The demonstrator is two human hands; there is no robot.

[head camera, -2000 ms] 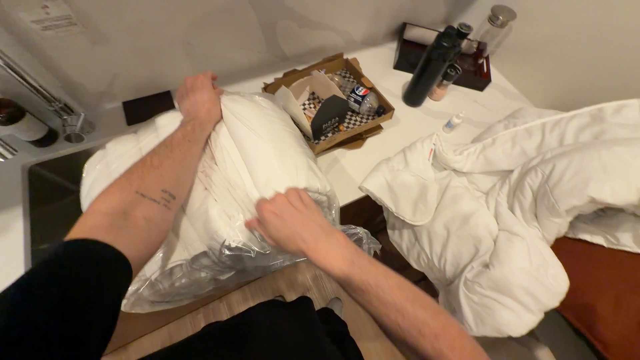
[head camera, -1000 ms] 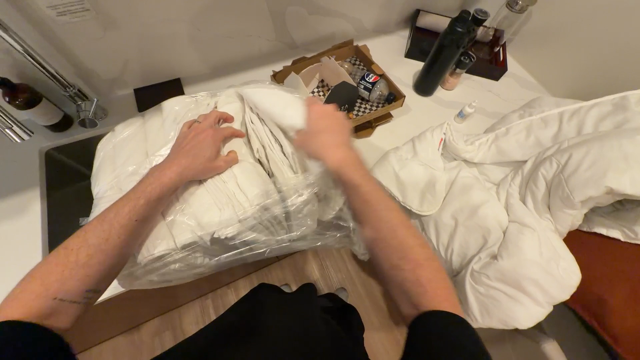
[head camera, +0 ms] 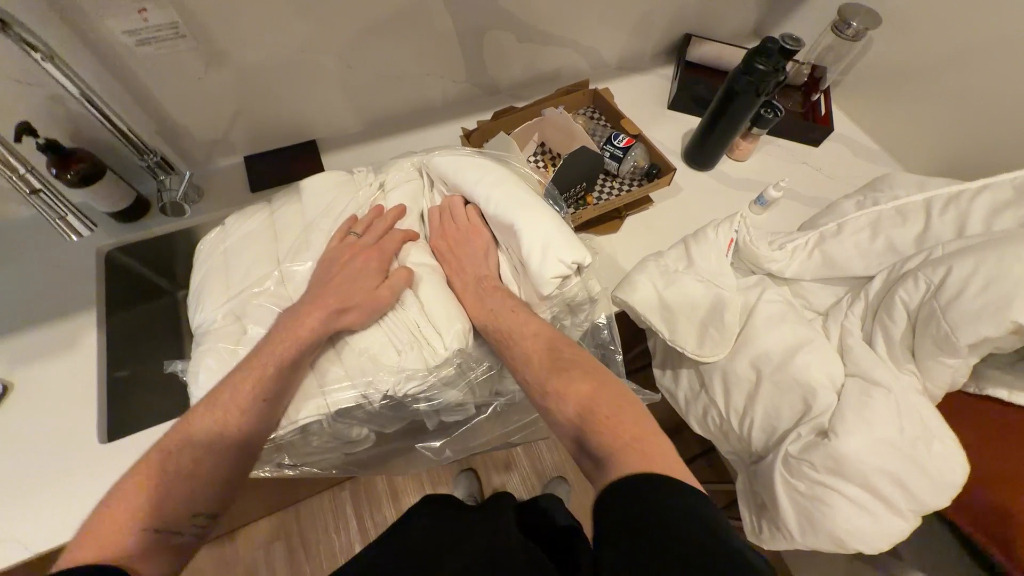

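A folded white duvet (head camera: 264,256) lies in a clear plastic bag (head camera: 448,432), partly over the sink and the counter. My left hand (head camera: 364,268) rests flat on the bedding with its fingers spread. Just right of it, my right hand (head camera: 464,240) is pushed between two folds, its fingertips partly hidden; whether it grips any fabric does not show. A thick white fold stands beside my right hand. Another white duvet (head camera: 800,344) hangs in a loose heap on the right.
Behind the bag sit an open cardboard food box (head camera: 632,192) with a plastic cola bottle (head camera: 628,152), a black bottle (head camera: 732,108) and a small dropper bottle (head camera: 768,196). A chrome faucet (head camera: 172,184) and an amber pump bottle (head camera: 92,176) stand by the dark sink (head camera: 144,344).
My right hand has moved from the bag's near right side, over its right part, to between the folds. My left hand has come from the far edge onto the top.
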